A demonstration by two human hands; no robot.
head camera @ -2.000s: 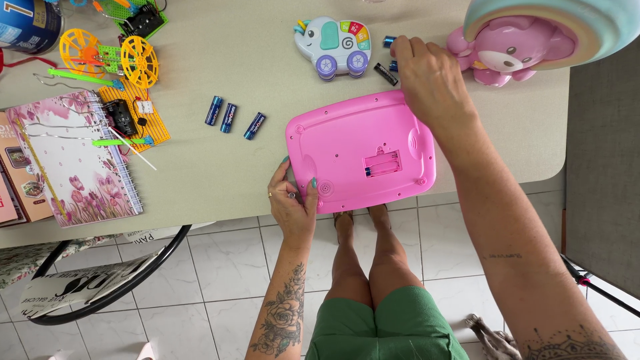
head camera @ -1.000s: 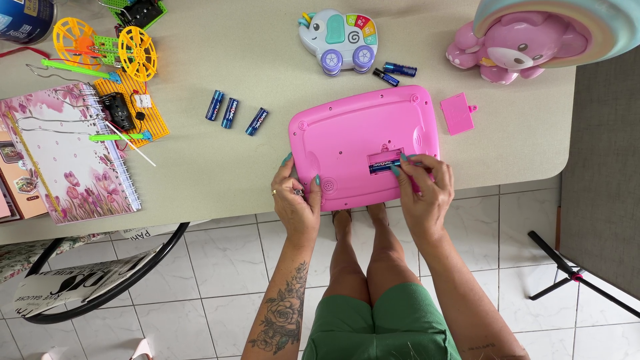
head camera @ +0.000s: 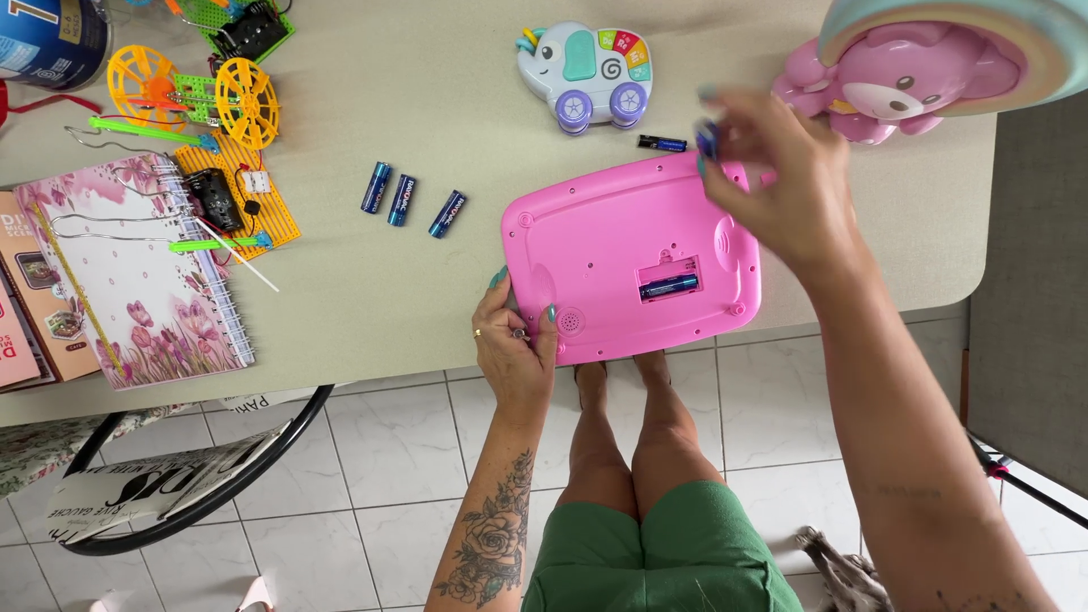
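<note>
My left hand (head camera: 517,348) grips the lower left corner of a pink plastic toy (head camera: 612,229), turned underside up, and also has a small metal-tipped tool (head camera: 520,334) between its fingers. One blue battery (head camera: 669,286) lies in the toy's open battery compartment. Above the toy's right corner, my right hand (head camera: 778,170) pinches another blue battery (head camera: 706,138), blurred. A dark battery (head camera: 662,143) lies by the toy's top edge. Left of the toy, three blue batteries (head camera: 402,201) lie on the table. A bit of the pink cover (head camera: 768,178) shows behind my right hand.
An elephant toy (head camera: 586,76) stands at the back, with a pink bear toy (head camera: 901,76) to its right. At the left are a spiral notebook (head camera: 127,272), a yellow-wheeled construction model (head camera: 195,98) and a blue can (head camera: 53,42). A chair (head camera: 195,501) and an animal's paws (head camera: 820,544) are below.
My right hand has moved from the battery compartment up to the toy's upper right, and now holds a battery. One battery now lies in the compartment. My left hand still holds the toy.
</note>
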